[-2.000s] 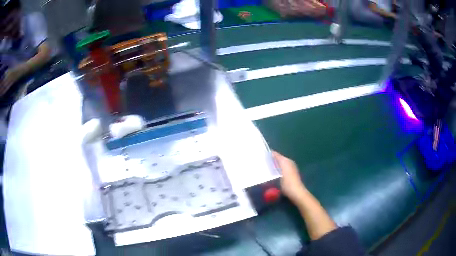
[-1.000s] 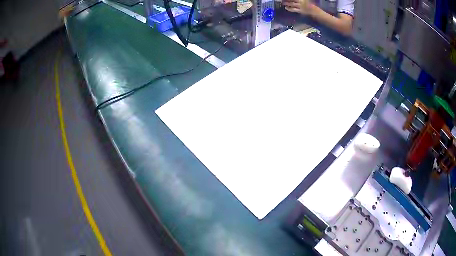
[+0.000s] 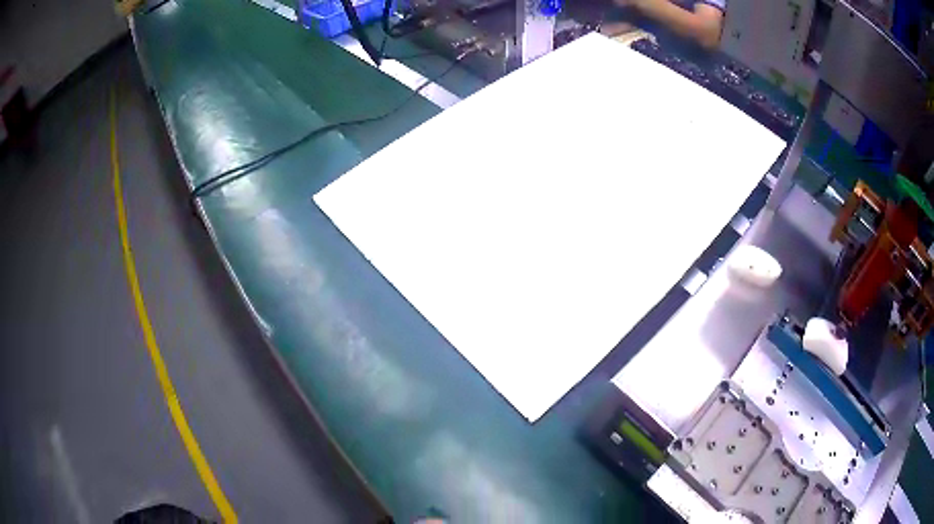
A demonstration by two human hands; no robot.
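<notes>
The white sheet (image 3: pixel 558 220) lies flat on the green bench, with nothing on it. At the lower right, the silver fixture plate (image 3: pixel 732 450) shows bare pockets and screws. Behind it are a blue slide rail (image 3: pixel 830 389), a small white pad (image 3: pixel 825 346) and a red syringe (image 3: pixel 876 268) in an orange-gold bracket (image 3: pixel 860 213). A skin-coloured sliver at the bottom edge may be my left hand (image 3: pixel 430 520); its grip cannot be seen. My right hand is not in view.
The green bench (image 3: pixel 277 235) curves along the left, with a dark cable (image 3: pixel 297 148) across it. A blue bin (image 3: pixel 333 15) and another person's arm (image 3: pixel 686 18) are at the top. A white round lid (image 3: pixel 755 266) sits on the machine. A yellow line (image 3: pixel 154 353) marks the grey floor.
The view has swung left from the machine to the sheet, then shifted slightly down. My right hand has left the picture. A skin-coloured sliver and a dark rounded shape now show at the bottom edge.
</notes>
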